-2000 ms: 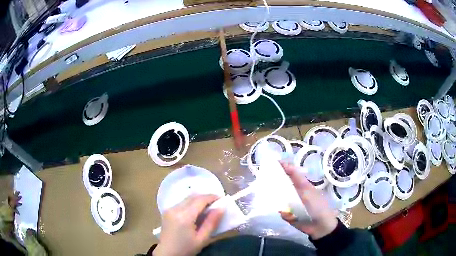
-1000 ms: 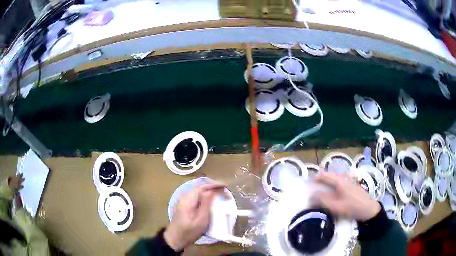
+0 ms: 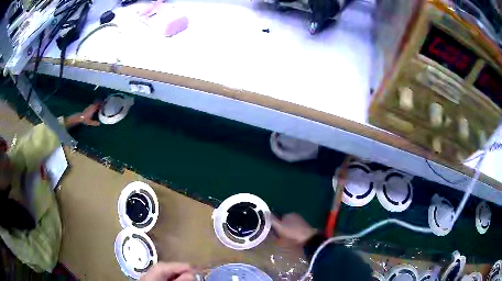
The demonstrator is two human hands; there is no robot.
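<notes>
A round white housing with a glossy dark centre and curved slots lies at the bench edge beside the belt. My right hand reaches in from the right, blurred, with its fingertips at the housing's right rim; whether they grip it is unclear. My left hand is low in the picture, cut off by the bottom edge; what it holds, if anything, does not show. A pale round cover lies right of my left hand, also cut off.
Two housings lie left. The green belt carries several units, a red-ended bar and a white cable. A power supply stands on the raised shelf. At left, another person's hand is at a belt unit. More units lie lower right.
The view has swung, bringing in the power supply. The dark-centred unit near my right hand is out of view. My right hand has moved to the housing at the belt edge; my left hand is lower.
</notes>
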